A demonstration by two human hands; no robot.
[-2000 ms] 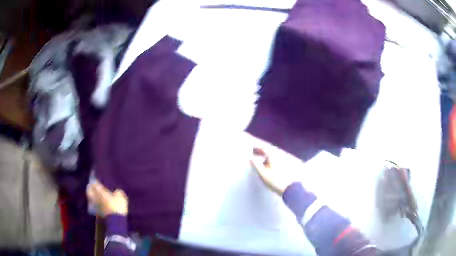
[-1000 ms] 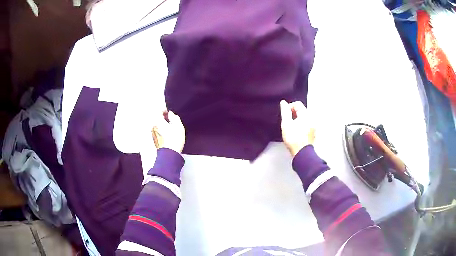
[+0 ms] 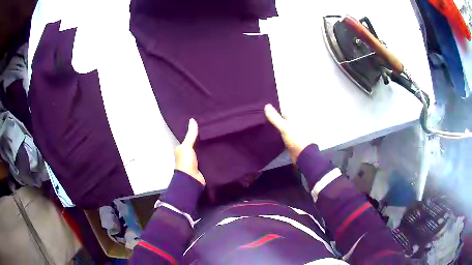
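A dark purple garment panel lies down the middle of the white pressing table, its near end over the table's front edge. My left hand grips its left edge, thumb on top. My right hand grips its right edge, thumb on top. The fingers under the cloth are hidden. A fold runs across the panel between my hands. A second purple panel or stack lies at the table's left side. A steam iron with a brown handle rests at the right.
A tan cord runs from the iron off to the right. An orange-red bag shows at the top right. Pale scraps lie left of the table. An open cardboard box and a dark crate stand below the front edge.
The middle panel has been drawn toward me, over the front edge, and lies flatter. Both hands have moved from its near corners to gripping its sides. The view has shifted, so the iron appears higher.
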